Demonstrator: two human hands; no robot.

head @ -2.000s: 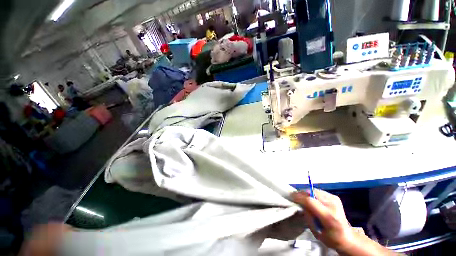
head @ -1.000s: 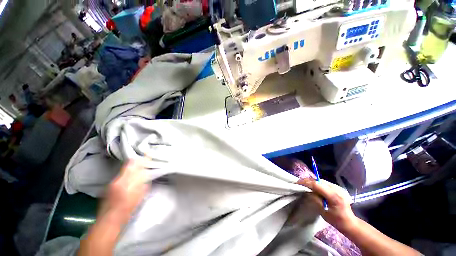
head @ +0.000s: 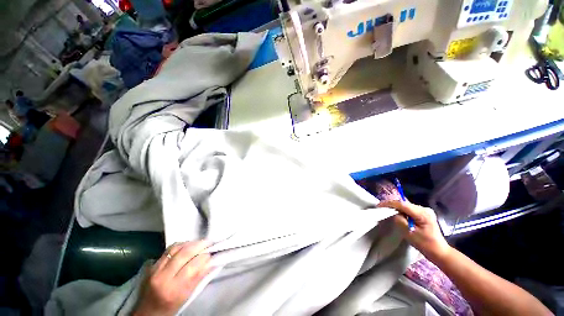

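Observation:
The pale grey fabric (head: 266, 166) is heaped left of the machine and spreads over the table edge and my lap. My right hand (head: 420, 228) pinches a gathered edge of it, with a thin blue pen (head: 402, 191) also held in the fingers. Folds run taut from there to the left. My left hand (head: 176, 274) lies on the cloth at lower left, fingers at a fold; whether it grips the cloth is hard to tell. The white sewing machine (head: 365, 37) stands beyond the cloth, its needle area (head: 318, 108) lit yellow, with no cloth under it.
Black-handled scissors (head: 544, 74) lie at the table's far right. The table's blue edge (head: 457, 151) crosses in front. A white roll (head: 473, 185) hangs below it. A dark green surface (head: 102, 253) shows at left. Blue cloth (head: 139, 52) is piled behind.
My left hand has moved down from the heap's middle and now rests on the cloth at lower left. My right hand still pinches the edge. The view has tilted down, closer to the table.

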